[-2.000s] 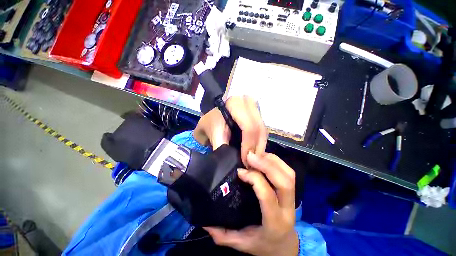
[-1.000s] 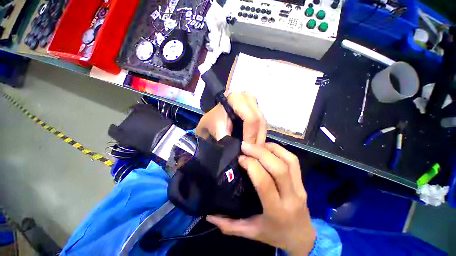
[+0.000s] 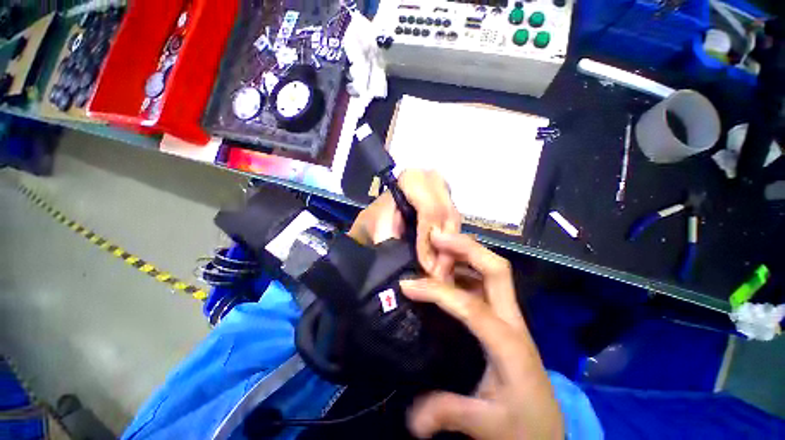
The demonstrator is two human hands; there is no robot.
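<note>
A black headset [image 3: 344, 266] is held over my lap, its wide headband pointing to the upper left with a silver-white piece near its end. The ear cup housing [image 3: 413, 331] faces up and shows a small red-and-white mark. My left hand [image 3: 404, 210] holds the far side of the cup, with the black boom microphone [image 3: 376, 156] rising beside its fingers. My right hand [image 3: 491, 331] has its fingertips at the cup's upper edge, close to my left fingers; its thumb is apart from the fingers. What the fingertips pinch is hidden.
On the bench are a red bin [image 3: 129, 82], a black parts tray [image 3: 225, 112], a pale tester [image 3: 473, 60], a clipboard with paper [image 3: 469, 163], a tape roll [image 3: 678, 129], a silver probe [image 3: 624, 163] and blue-handled pliers [image 3: 691, 236]. Coiled cables [image 3: 228, 279] hang below the bench edge.
The headset's headband end has shifted right. My right thumb has come away from the cup's lower edge, and my right fingers have bent more at the upper edge.
</note>
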